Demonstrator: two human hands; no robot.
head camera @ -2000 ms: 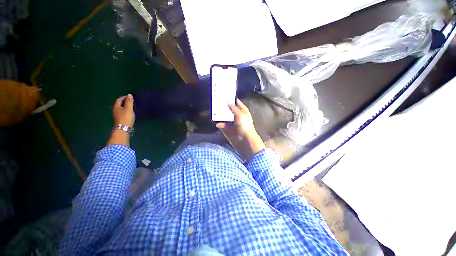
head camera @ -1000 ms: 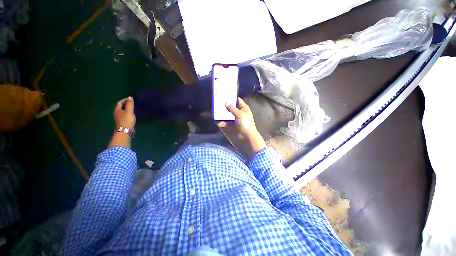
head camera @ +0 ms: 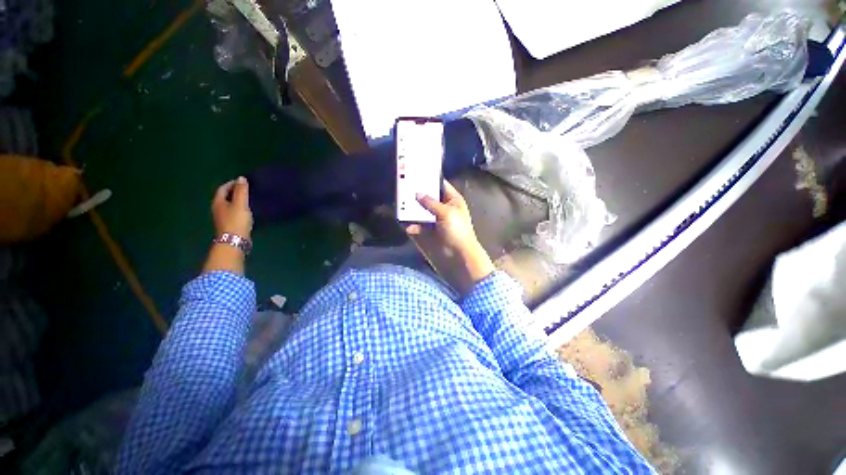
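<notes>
My right hand (head camera: 445, 221) holds a smartphone (head camera: 419, 172) upright, with its white screen lit and the thumb over its lower part. The phone is above a navy fabric roll (head camera: 325, 186), which runs from the table out over the floor. My left hand (head camera: 234, 209), with a metal-banded watch on the wrist, has its fingers closed at the left end of the navy cloth; the exact grip is dark. A crumpled clear plastic cover (head camera: 566, 176) is pulled back from the roll and lies along the table.
A long white ruler strip (head camera: 649, 269) curves along the dark brown table (head camera: 686, 343), which has a worn, chipped edge (head camera: 612, 380). White sheets (head camera: 427, 56) lie at the back. White material (head camera: 802, 311) is at the right. An orange bundle (head camera: 35, 197) lies on the green floor at the left.
The white sheet at the right has drawn back towards the right edge, baring more brown table. The phone's screen content has changed. Both hands have stayed almost in place.
</notes>
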